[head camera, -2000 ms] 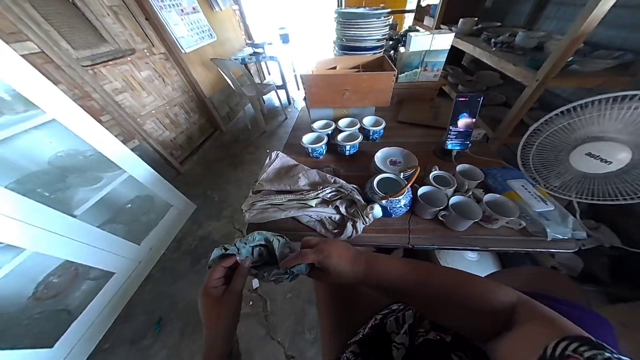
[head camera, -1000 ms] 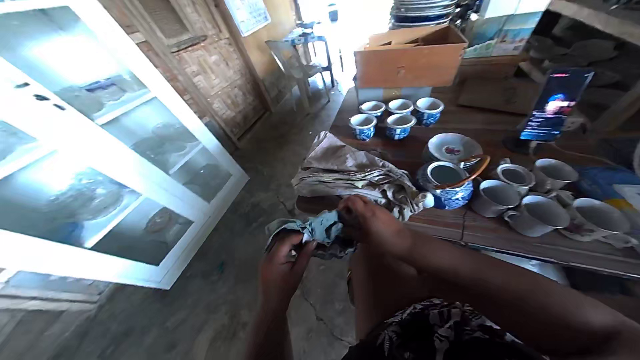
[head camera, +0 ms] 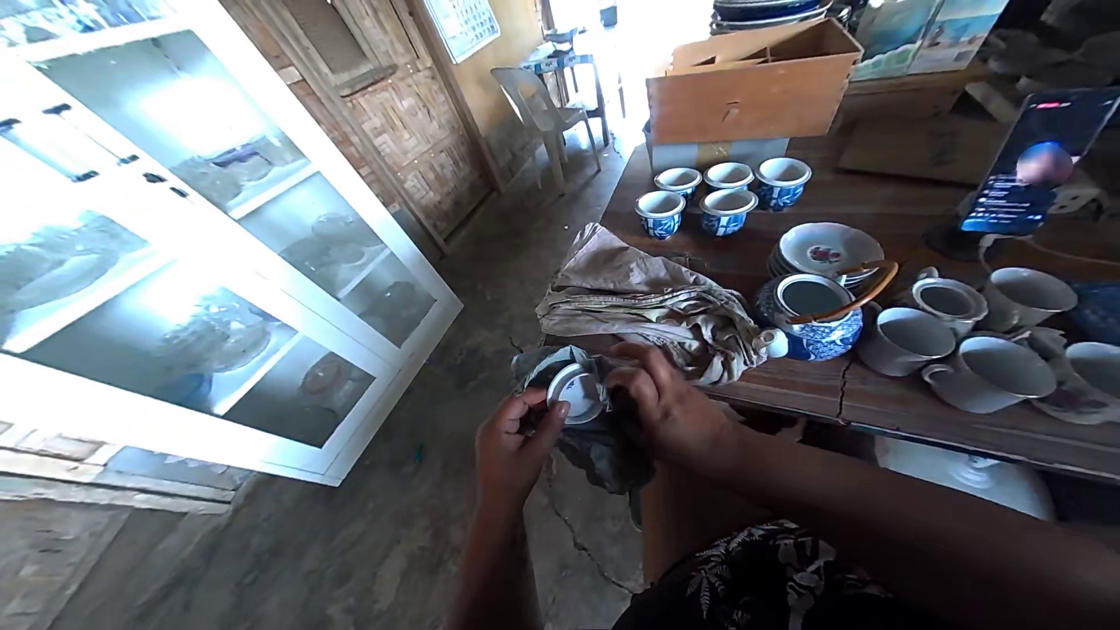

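Note:
My left hand (head camera: 525, 433) grips a small round white ceramic piece (head camera: 577, 394) by its edge, thumb on its face; whether it is a lid or a cup's base I cannot tell. A dark greenish cloth (head camera: 604, 451) wraps around and hangs below it. My right hand (head camera: 669, 402) holds the cloth at the piece's right side, its fingertips partly hidden. Just beyond, a crumpled beige cloth (head camera: 647, 297) lies on the wooden table. To its right stands a blue-and-white teapot (head camera: 822, 337) with a cane handle, its spout by the cloth.
Several blue-and-white cups (head camera: 724, 210) stand behind the beige cloth. Stacked saucers (head camera: 827, 247) and white mugs (head camera: 989, 376) sit at the right. Farther back are a wooden box (head camera: 752, 96) and a lit phone (head camera: 1041, 166). A white glass-door cabinet (head camera: 350, 437) stands at the left.
The white round piece now shows between my hands; earlier, cloth mostly covered what they held. My hands stay close together. The view has turned left since the first frame.

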